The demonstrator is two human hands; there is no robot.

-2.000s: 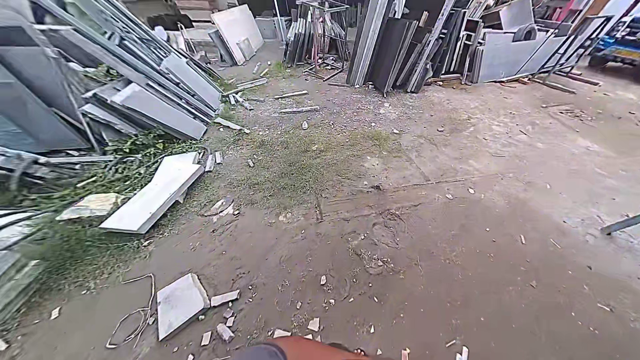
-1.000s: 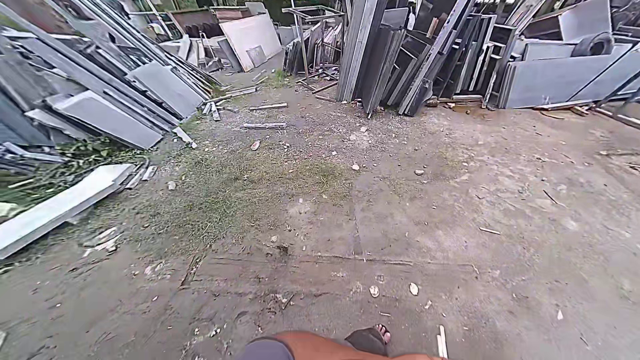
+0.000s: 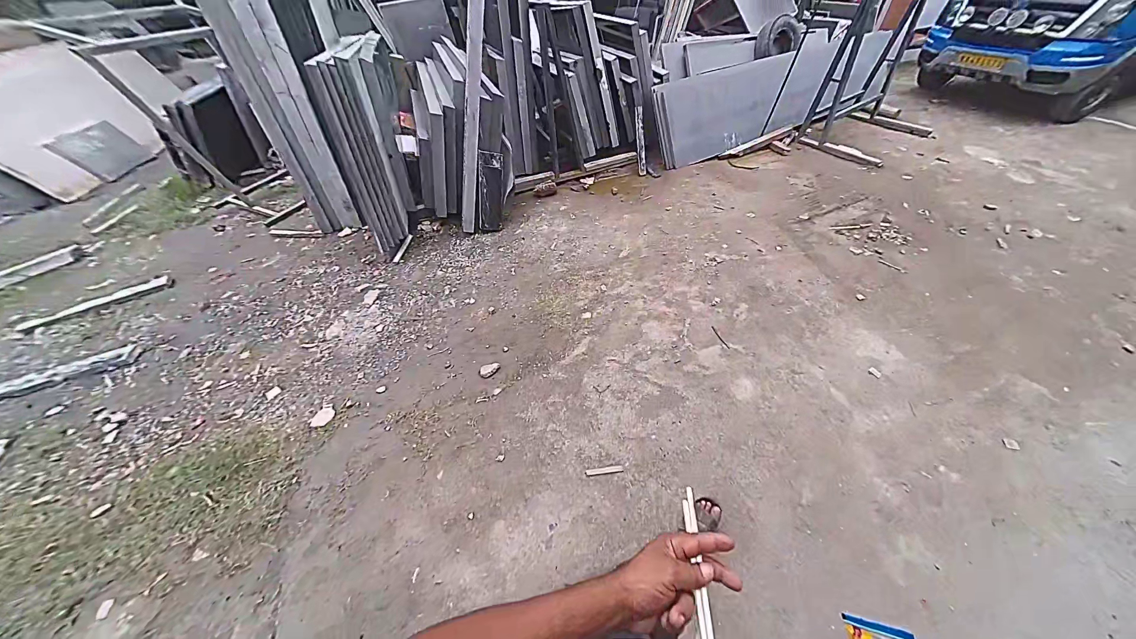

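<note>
My left hand (image 3: 679, 572) reaches in from the bottom edge, its forearm coming from the lower left. It holds a pair of thin, pale strips (image 3: 689, 515) that lie side by side, pointing up and away; their material is unclear. Two fingers stretch to the right across the strips, and the lower fingers look curled. Just beyond the hand, the toes of a foot (image 3: 707, 509) show beside the strips' far end. A blue and yellow printed item (image 3: 874, 627) is cut off by the bottom edge, and what supports it is hidden. My right hand cannot be made out.
Grey stone slabs (image 3: 355, 133) lean upright in rows ahead, with wider slabs (image 3: 728, 102) and a tyre (image 3: 778, 37) farther right. A blue vehicle (image 3: 1021, 49) stands at the upper right. Stone offcuts (image 3: 93, 303) and rubble lie on the ground at left.
The view has swung right, bringing the blue vehicle in more fully. My left hand now shows with the pale strips; one second ago only an arm and part of a pale strip showed.
</note>
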